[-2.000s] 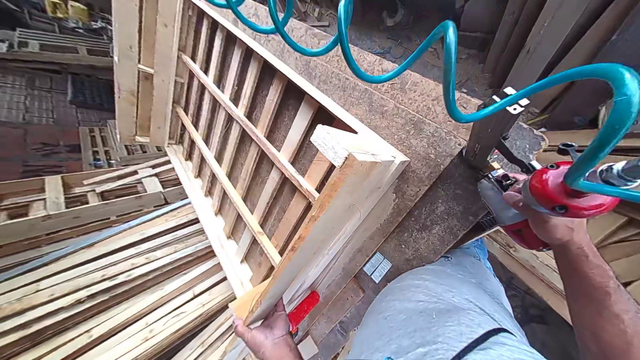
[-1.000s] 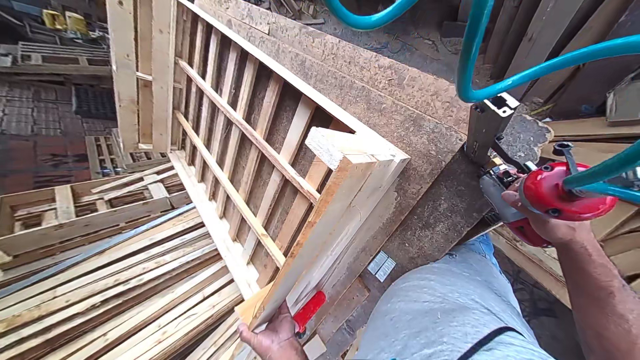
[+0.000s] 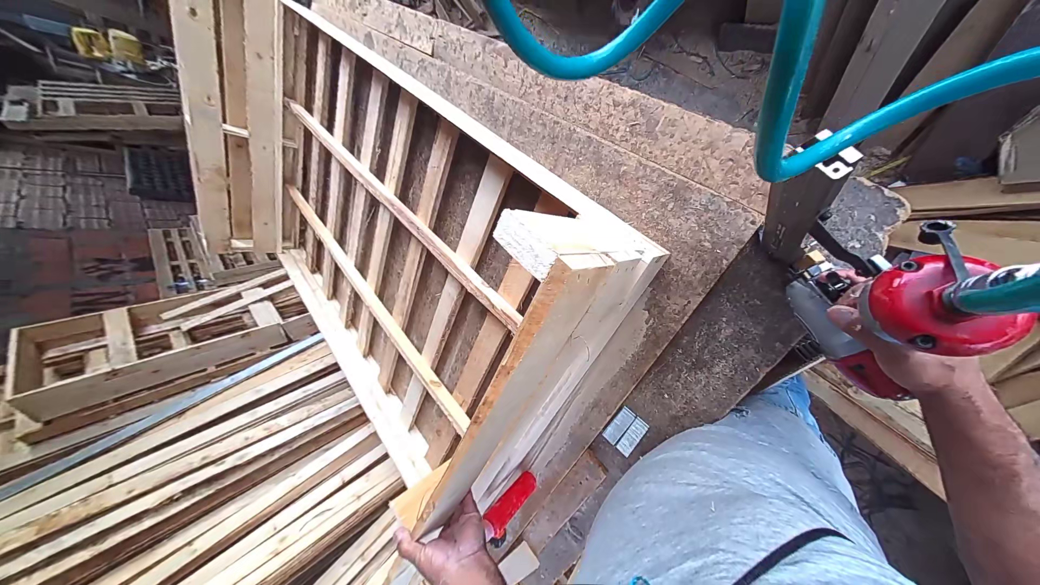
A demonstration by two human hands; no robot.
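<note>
A slatted wooden crate frame (image 3: pixel 422 236) lies on the particleboard bench top. My left hand (image 3: pixel 455 548) grips the lower end of the wooden board (image 3: pixel 520 374) across the crate's near end. Close beside that hand is a red handle (image 3: pixel 512 502); the rest of its tool is not visible. My right hand (image 3: pixel 902 349) is closed around the grip of a red pneumatic nail gun (image 3: pixel 934 313), off to the right of the crate. A teal coiled air hose (image 3: pixel 902 114) runs from the gun up across the view. The gun does not touch the crate.
The particleboard bench (image 3: pixel 601 154) extends behind the crate. Two strips of staples or nails (image 3: pixel 625 431) lie near its front edge. Stacked wooden slats (image 3: pixel 203 463) fill the lower left, beside a wooden box frame (image 3: pixel 146 366). Boards (image 3: pixel 959 199) lean and lie at the right.
The teal hose has swung and now hangs in larger loops at the upper right. Both hands keep their holds, with little plain movement.
</note>
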